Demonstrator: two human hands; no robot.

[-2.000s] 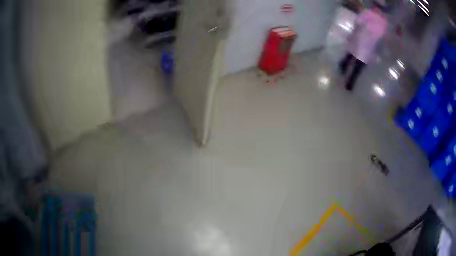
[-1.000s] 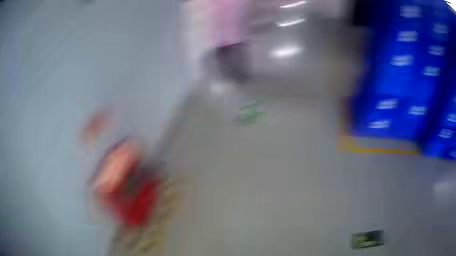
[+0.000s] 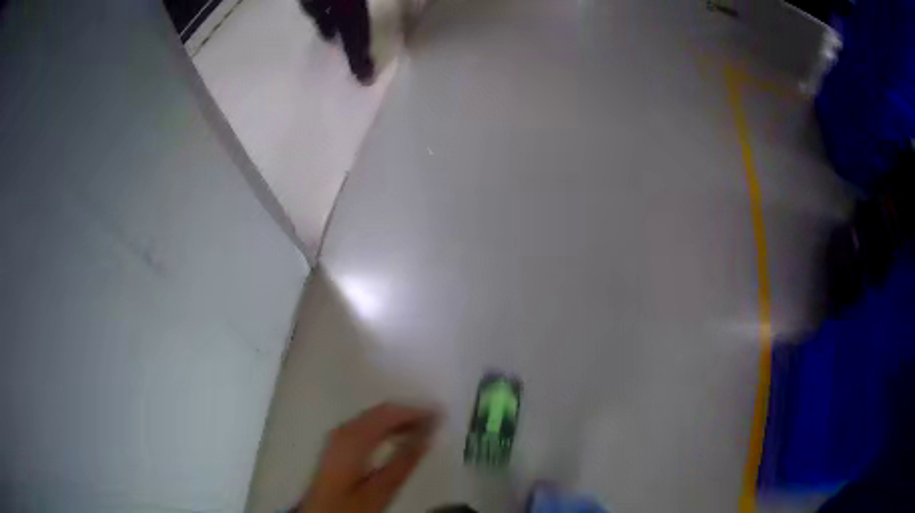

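Note:
My left hand [image 3: 366,463] shows low in the view, left of centre, slightly blurred and partly cut off by the bottom edge. Its fingers are bent, with a gap between thumb and fingers, and nothing shows in it. My right hand is not in view. A dark floor marker with a green arrow [image 3: 496,419] lies on the grey floor, right of my left hand.
A pale wall [image 3: 130,271] stands at the left, with an opening beyond its corner. A person's dark-clad legs [image 3: 351,40] show there. A yellow floor line [image 3: 759,250] runs down the right. Blue crates [image 3: 833,401] stand beyond it, with blurred dark shapes. Light-blue cloth [image 3: 564,500] shows at the bottom.
The view has moved along the floor. The red box has left the view, and the arrow marker is nearer. My left hand has come into view at the bottom.

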